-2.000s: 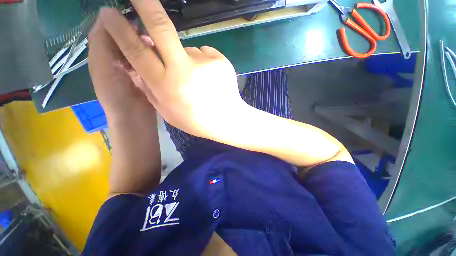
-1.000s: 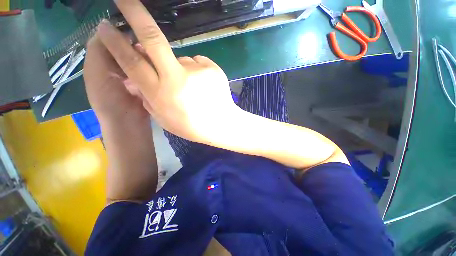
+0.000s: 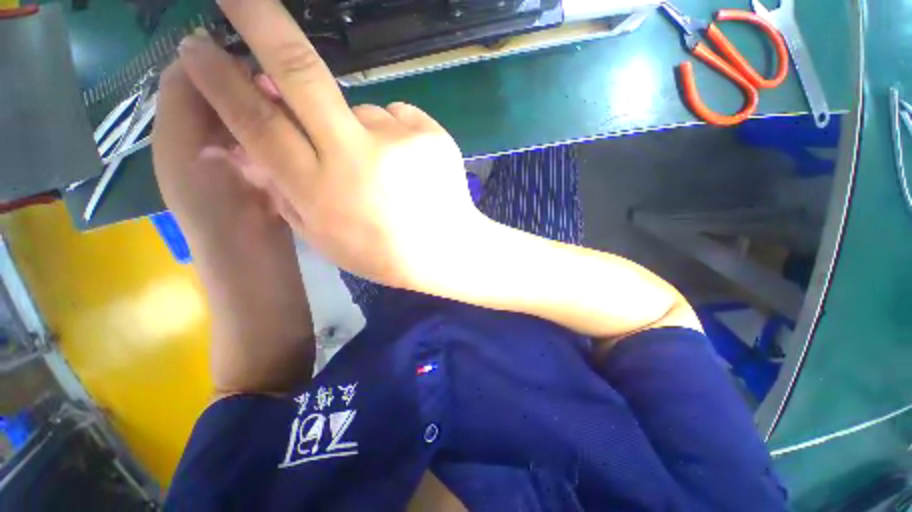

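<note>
My right hand (image 3: 345,160) reaches over my left hand (image 3: 205,140) at the upper left, by the bench's front edge. Its two long fingers are stretched toward the machine, and the other fingertips are hidden or blurred. My left hand is partly covered by the right one. Whatever lies between the hands cannot be seen. A comb-like metal terminal strip (image 3: 135,72) runs toward the fingertips. Several white leads (image 3: 118,135) lie beside the left hand. The dark metal mechanism (image 3: 430,38) stands on a pale base behind the hands.
Orange-handled cutters (image 3: 735,68) and a flat silver wrench (image 3: 800,62) lie on the green bench (image 3: 560,105) at the upper right. A grey plate (image 3: 45,105) is at the far left. Another green bench (image 3: 860,330) with white wires is on the right. A blue bin (image 3: 172,236) shows below.
The view shifts slightly. Both hands stay overlapped at the strip, with the left hand a little farther left and the fingers slightly changed. The tools and leads keep their places on the bench.
</note>
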